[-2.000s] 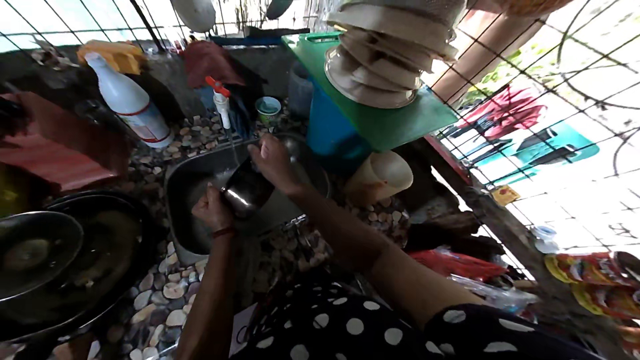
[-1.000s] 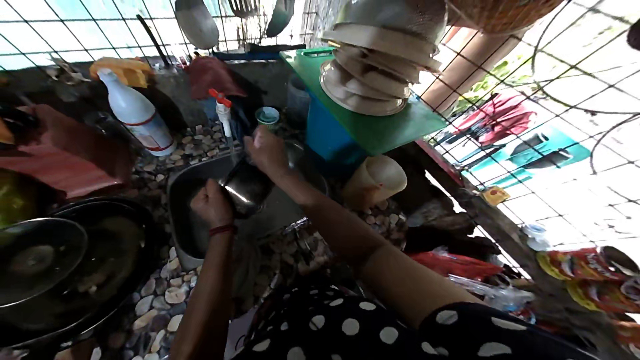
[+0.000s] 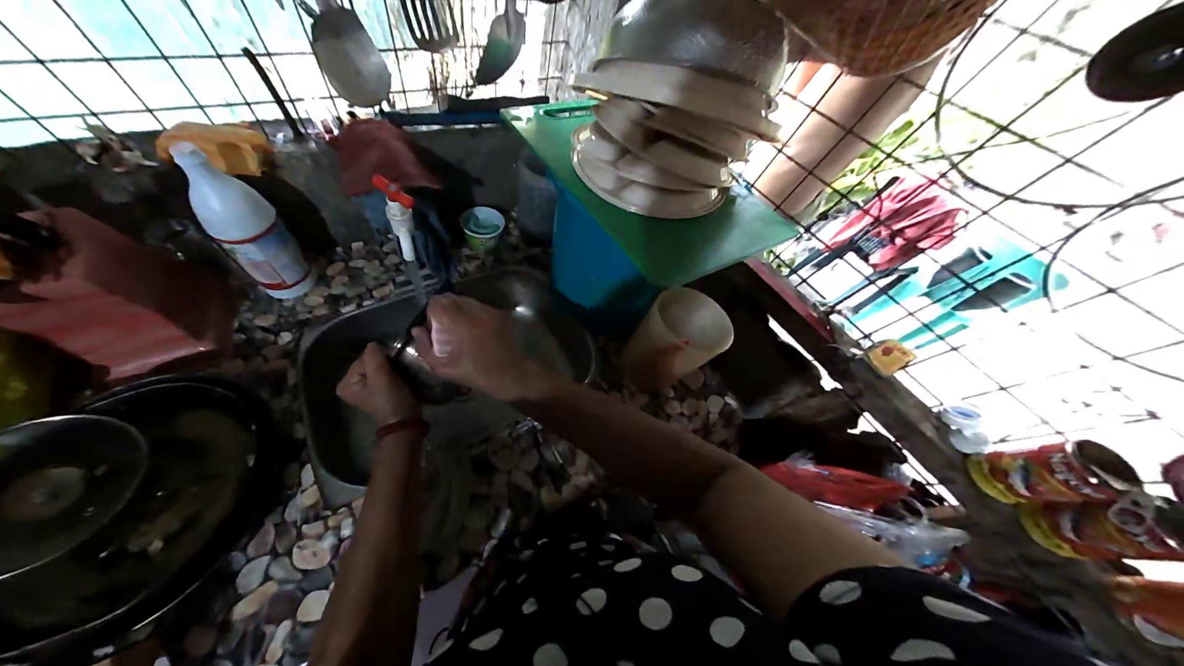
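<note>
Over a metal sink (image 3: 324,444) my left hand (image 3: 377,384) grips the near left side of a dark, shiny metal pot (image 3: 430,381). My right hand (image 3: 476,347) is closed at the pot's upper rim, under the tap; whether it holds the rim or something small is hidden by the fingers. A white plastic faucet (image 3: 401,227) with a red handle stands behind the sink, and a thin stream of water seems to fall from it near my right hand. Part of the pot is covered by my hands.
A white bottle (image 3: 245,222) and a small tub (image 3: 483,228) stand behind the sink. At right are a beige plastic container (image 3: 680,338) and a green board (image 3: 684,250) bearing stacked bowls (image 3: 657,148). A large dark pan (image 3: 213,462) with a glass lid (image 3: 65,490) lies at left.
The pot has tilted or turned in my hands, and less of its shiny side shows. My right hand has moved down a little, closer to my left hand.
</note>
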